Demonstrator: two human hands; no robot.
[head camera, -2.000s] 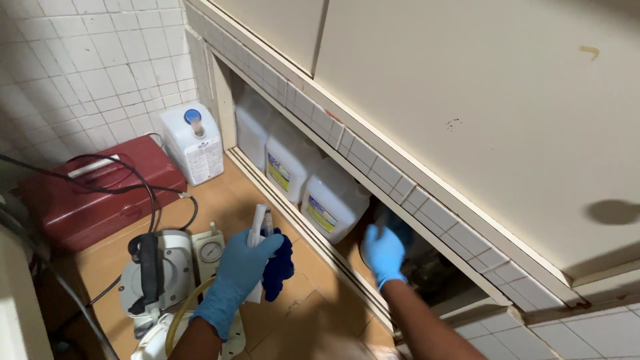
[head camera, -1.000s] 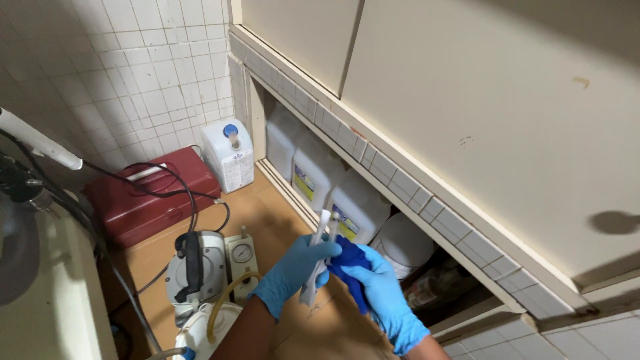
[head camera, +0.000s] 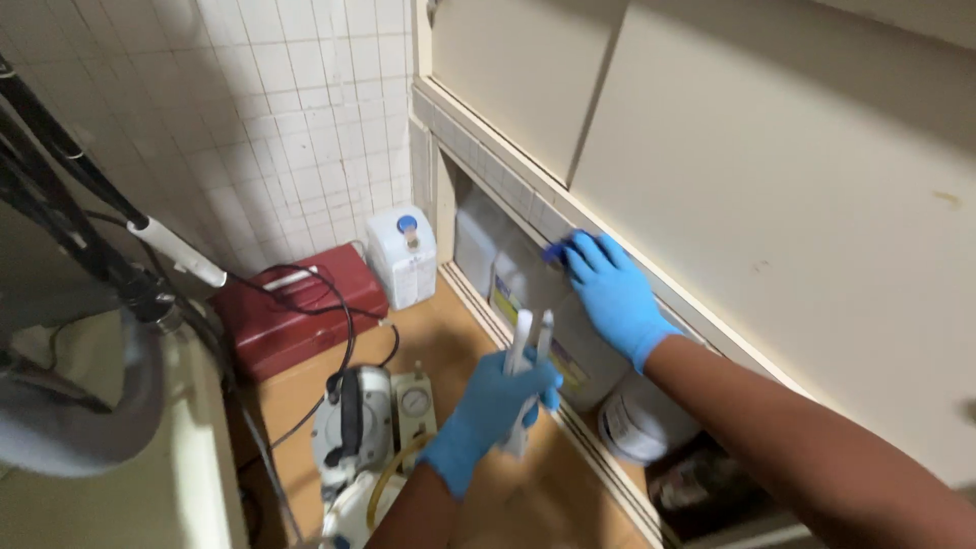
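My left hand (head camera: 499, 404), in a blue glove, is closed round slender white tools (head camera: 518, 343), one of them with a clear, thin body; their exact kind is unclear. A dark blue cloth (head camera: 563, 250) is under the fingers of my gloved right hand (head camera: 614, 293), pressed against the tiled ledge (head camera: 526, 183) above the low cupboard opening. My palm hides part of the ledge and most of the cloth. Below my right hand, white plastic jugs (head camera: 587, 358) with yellow and purple labels stand inside the cupboard, beside a round white tub (head camera: 633, 419).
A white container with a blue cap (head camera: 408, 267) stands in the tiled corner beside a red metal case (head camera: 305, 320) with black cables over it. A grey pump (head camera: 354, 419) with a pressure gauge (head camera: 415, 402) sits on the floor at lower left. Hoses and a basin edge (head camera: 206, 427) are at far left.
My right hand first reached into the cupboard opening, then met the blue cloth near my left hand. It has since moved up to the tiled ledge with the cloth. The left still holds the white tools.
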